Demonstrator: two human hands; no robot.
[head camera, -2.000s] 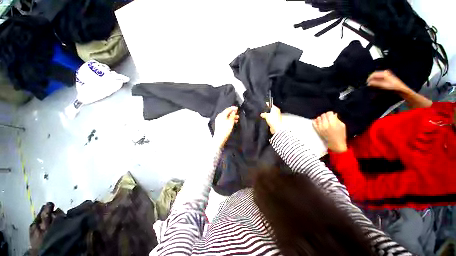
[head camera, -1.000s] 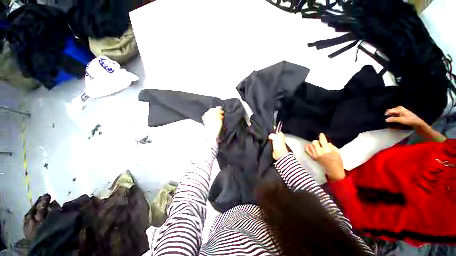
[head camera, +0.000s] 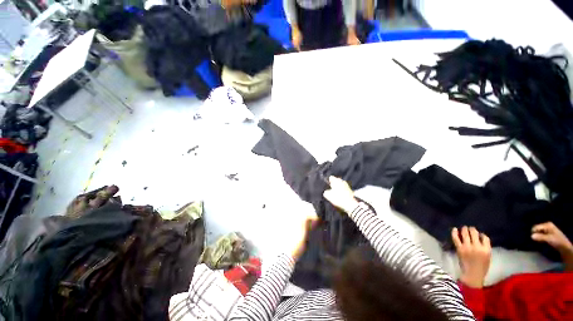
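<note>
Dark grey trousers (head camera: 377, 160) lie bunched across the near edge of the white table (head camera: 339, 81), with their two legs spread to the left and right. My right hand (head camera: 340, 193) is closed on the bunched middle of the cloth. My left hand (head camera: 306, 231) is blurred at the left side of the cloth nearer my body; its fingers cannot be made out. The wearer's hair hides part of the near cloth. No tool can be made out in either hand.
A co-worker in red (head camera: 528, 296) has both hands at a black garment (head camera: 468, 204) on the right. Black strips (head camera: 502, 81) are heaped at far right. Another person (head camera: 319, 22) stands beyond the table. Dark garments (head camera: 141, 251) lie at lower left.
The view has swung left, showing more floor and the far person. My left hand has moved down the cloth towards my body. The thin metallic tool by my right hand no longer shows.
</note>
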